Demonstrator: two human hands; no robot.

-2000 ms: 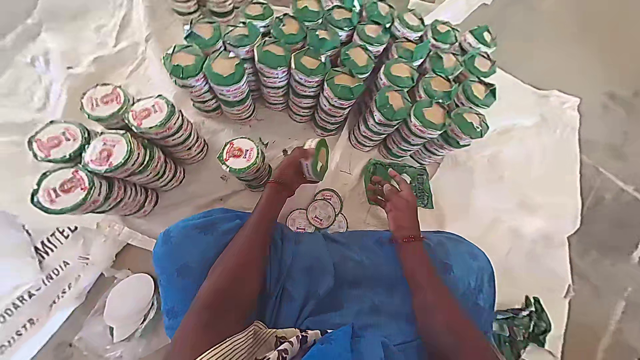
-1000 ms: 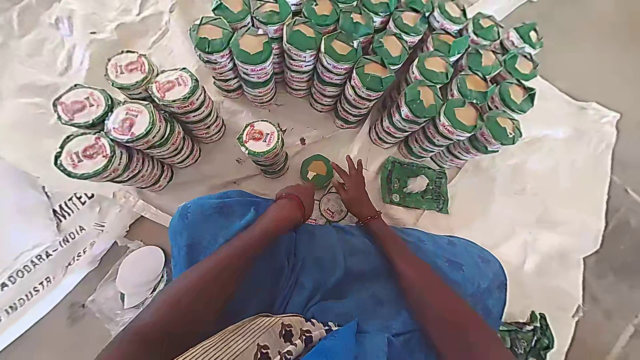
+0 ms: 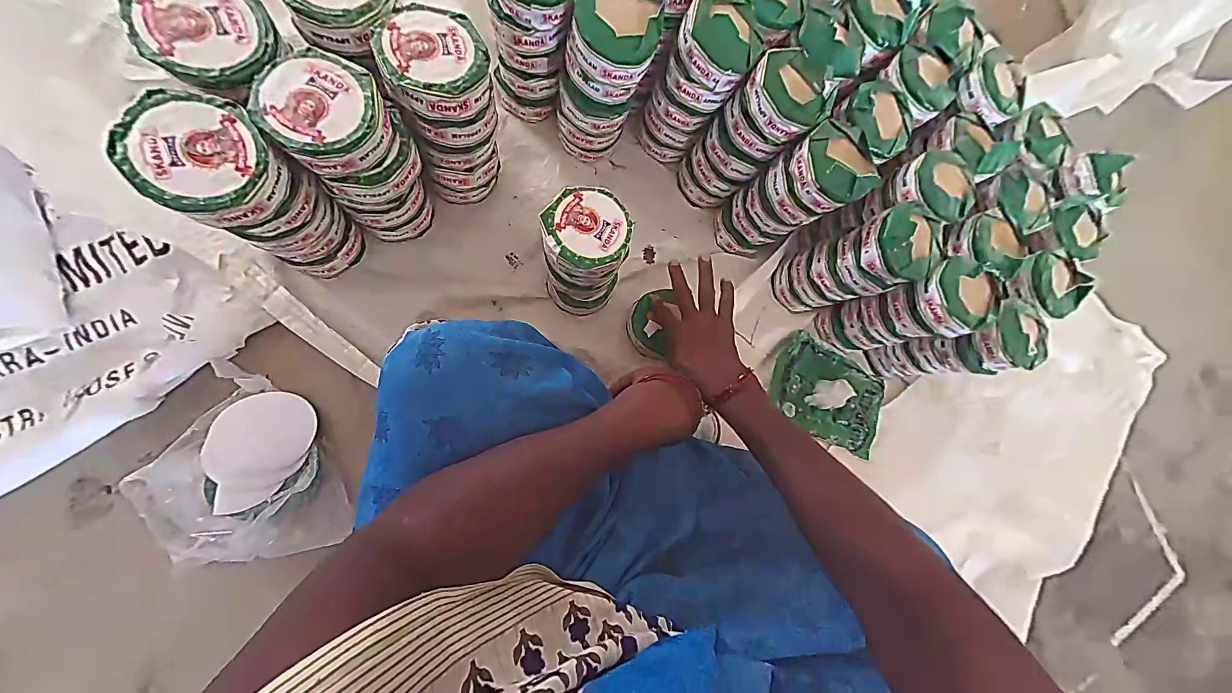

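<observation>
My right hand point(image 3: 701, 332), fingers spread, rests on a round pack in green wrapping point(image 3: 647, 324) that stands on the sheet in front of my lap. My left hand point(image 3: 662, 404) is bent in under my right wrist; its fingers are largely hidden, so what it touches cannot be told. Just beyond the green pack stands a short stack of round packs with a white printed label on top point(image 3: 587, 226). Flat green printed wrappers point(image 3: 830, 395) lie to the right of my right hand.
Taller stacks of labelled round packs point(image 3: 197, 154) stand at the left. Many green-topped stacks point(image 3: 847, 164) fill the back and right of the pale sheet point(image 3: 1020, 452). White discs in a clear plastic bag point(image 3: 258, 443) lie on the floor at left, near a printed sack point(image 3: 106, 318).
The round pack held up in my left hand two seconds ago now stands upright on the sheet. My right hand has left the green wrappers and come over to it. The view has shifted closer.
</observation>
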